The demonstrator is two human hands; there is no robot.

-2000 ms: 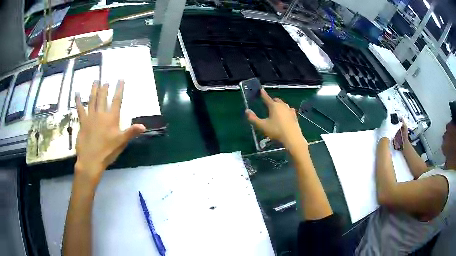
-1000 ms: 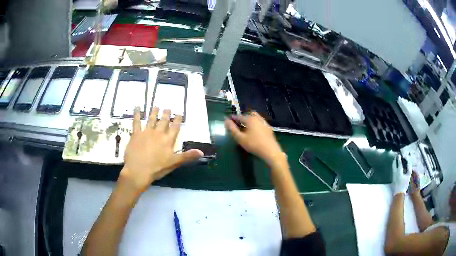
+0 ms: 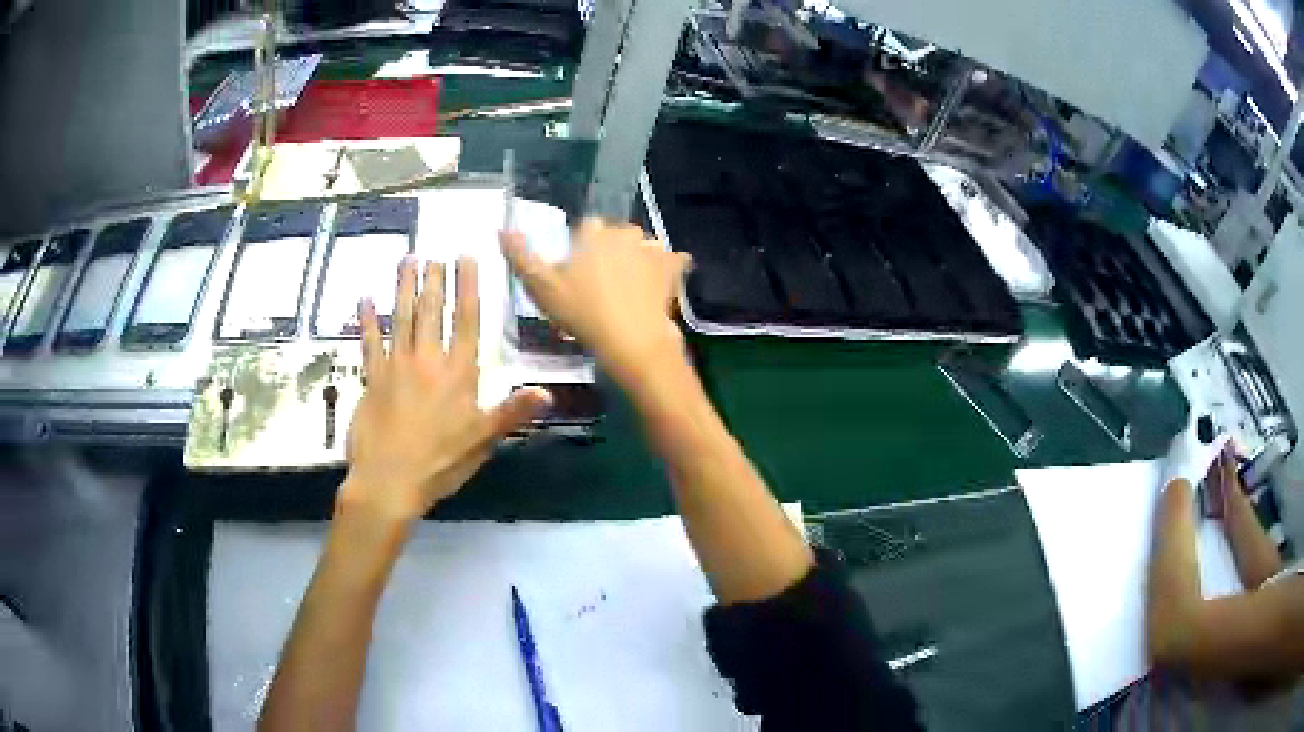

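Observation:
A row of thin dark phone frames lies on the white plate (image 3: 461, 215); the nearest to my left hand is a phone frame (image 3: 366, 236). My left hand (image 3: 418, 386) is over the plate, fingers spread, holding nothing, its fingertips by that frame's lower right. My right hand (image 3: 615, 293) is at the plate's right edge with thumb and fingers around another phone frame (image 3: 549, 183), blurred and partly covered by the hand. The taped cover plate (image 3: 275, 408) is left of my left hand. A small dark block (image 3: 575, 403) shows beyond my left thumb.
A blue pen (image 3: 532, 658) lies on white paper (image 3: 429, 615). A black tray (image 3: 830, 236) is right of the metal post (image 3: 624, 122). Two frames, including one phone frame (image 3: 990, 406), lie on the green mat (image 3: 801, 408). A neighbour's arms (image 3: 1201, 572) are at far right.
My right hand has moved left from the green mat to the plate's right edge. The row's rightmost frame has left its earlier place, and a frame is now in my right hand.

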